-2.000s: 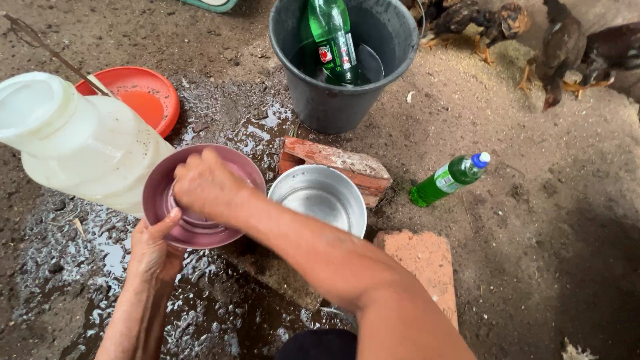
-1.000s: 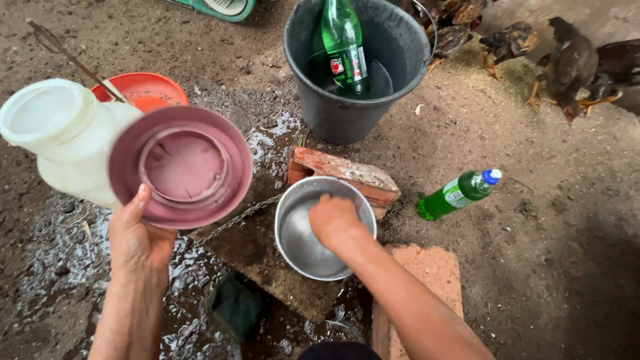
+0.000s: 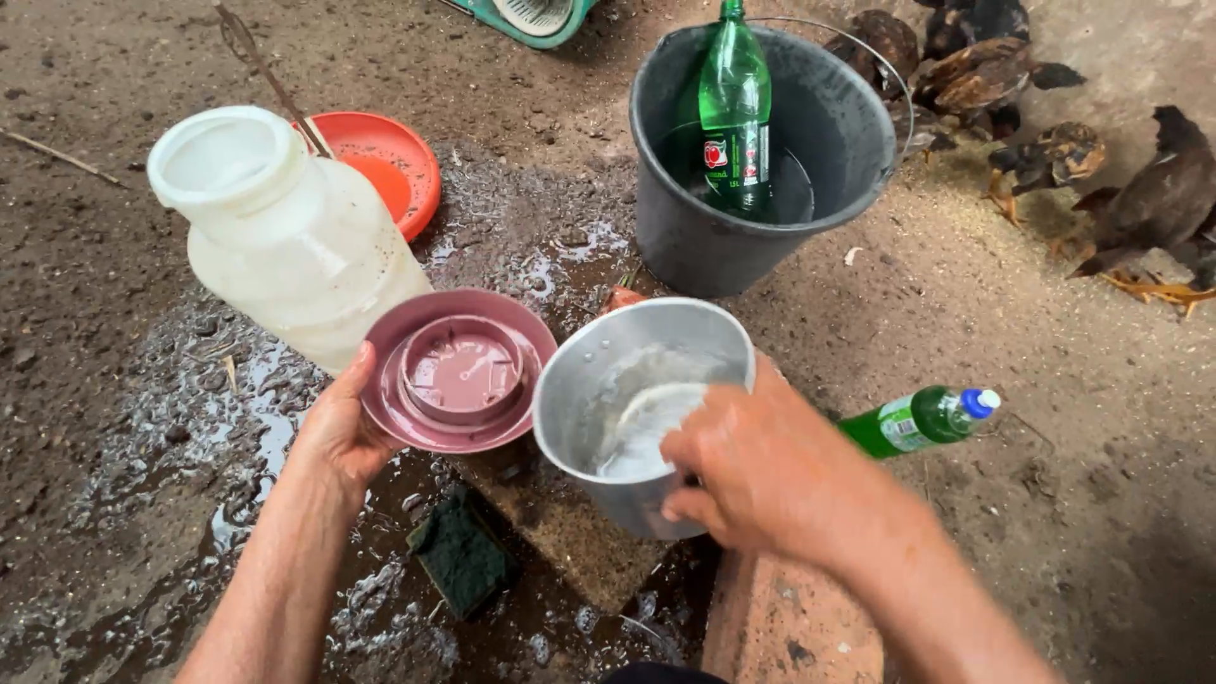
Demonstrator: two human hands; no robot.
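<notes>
My left hand [image 3: 347, 432] holds a mauve plastic drinker base [image 3: 463, 369] by its left rim, with its inner ring facing up and its surface wet. Close beside it, my right hand [image 3: 731, 465] grips the right side of an aluminum pot [image 3: 608, 380], which is tilted and has water in it. The fingers of that hand are partly blurred, and some are hidden behind the pot's side. A large translucent white plastic jar [image 3: 304, 256] leans just beyond the base. A dark green scouring sponge [image 3: 464, 556] lies on the wet ground below them.
A dark gray bucket [image 3: 731, 252] with a green plastic bottle [image 3: 736, 104] stands beyond the pot. A red dish [image 3: 408, 180] is behind the jar. A blue-capped green bottle [image 3: 912, 421] lies at the right. Bricks [image 3: 807, 627] are near me; several chickens [image 3: 1149, 204] are at upper right.
My right hand has moved from inside the pot to its right side, and the pot has gone from standing over the bricks to being tilted toward the mauve base.
</notes>
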